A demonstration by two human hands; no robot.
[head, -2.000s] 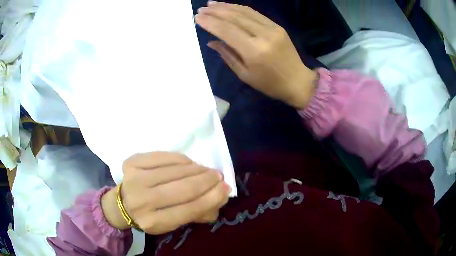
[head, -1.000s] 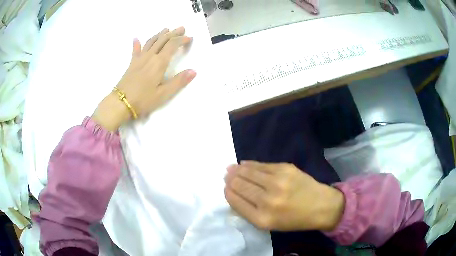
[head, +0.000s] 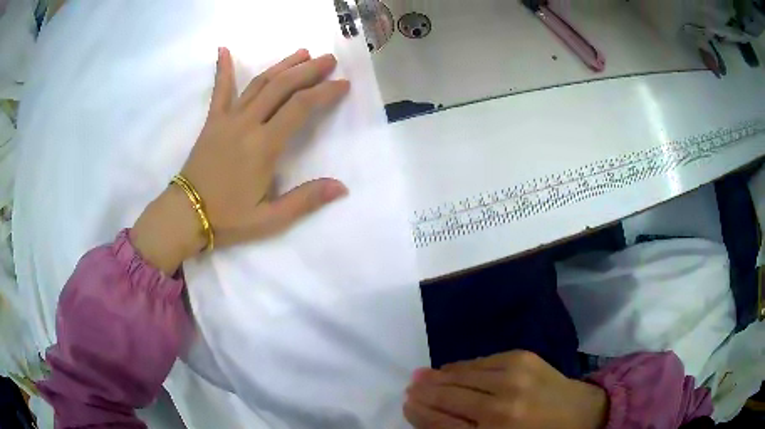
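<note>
A large white fabric piece [head: 352, 293] lies over the left part of the machine table and hangs over its front edge towards me. My left hand [head: 268, 138] lies flat on the cloth with its fingers spread. My right hand [head: 503, 394] is at the bottom, cut off by the frame's edge, its fingertips closed on the cloth's right edge below the table. The cloth's right edge runs up beside the round metal plate [head: 379, 23] of the machine bed. The needle and presser foot cannot be made out.
A printed ruler scale [head: 537, 191] runs along the front of the table [head: 520, 243]. Pink-handled snips [head: 575, 38] lie on the machine bed. Dark-handled scissors [head: 715, 54] are at the upper right. White cloth heaps lie at the left [head: 10, 218] and lower right [head: 646, 293].
From two seconds ago, the cloth has come onto the table and my left hand has moved up flat onto it. Over the last second, my right hand has moved down with the cloth's edge.
</note>
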